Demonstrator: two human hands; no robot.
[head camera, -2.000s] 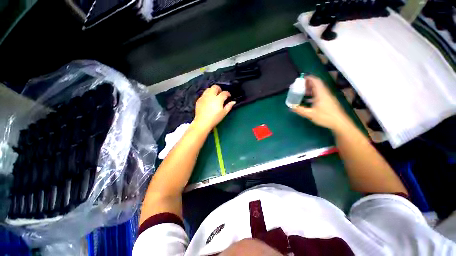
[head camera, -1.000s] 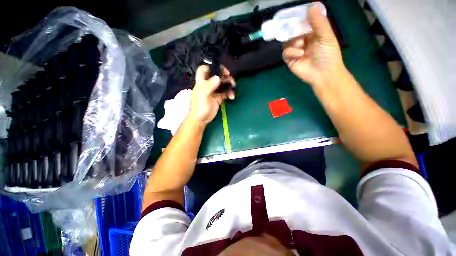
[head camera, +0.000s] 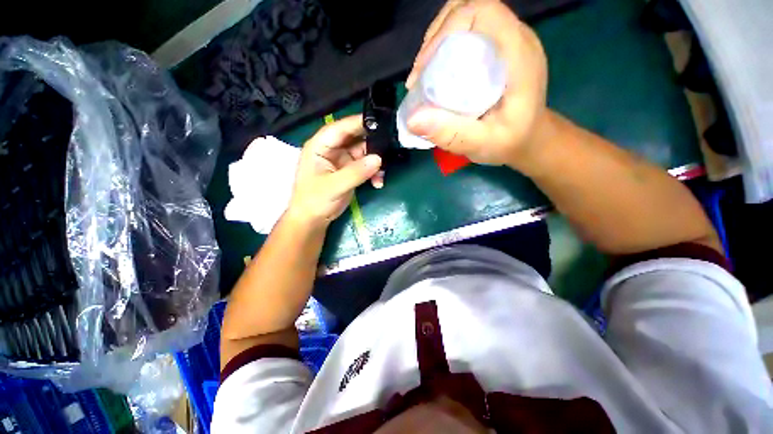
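Observation:
My left hand (head camera: 335, 165) holds a black plastic housing (head camera: 380, 125) upright between thumb and fingers, above the green bench. My right hand (head camera: 500, 93) is wrapped around the clear-white squeeze bottle (head camera: 458, 75), just right of the housing. The bottle's base faces me and its tip is hidden. Whether the bottle touches the housing cannot be told. A red square (head camera: 450, 161) lies on the bench, partly covered by my right hand. A heap of small black parts (head camera: 264, 68) lies on the dark mat at upper left.
A crumpled white cloth (head camera: 263, 184) lies left of my left hand. A clear plastic bag (head camera: 140, 195) surrounds rows of black housings (head camera: 38, 254) at far left. Blue crates (head camera: 199, 377) stand below. A white sheet (head camera: 746, 76) is at the right edge. The metal bench edge (head camera: 441, 241) runs before me.
The left hand has picked up a black housing from the mat and brought it nearer. The right hand has brought the bottle in beside it. The view has shifted.

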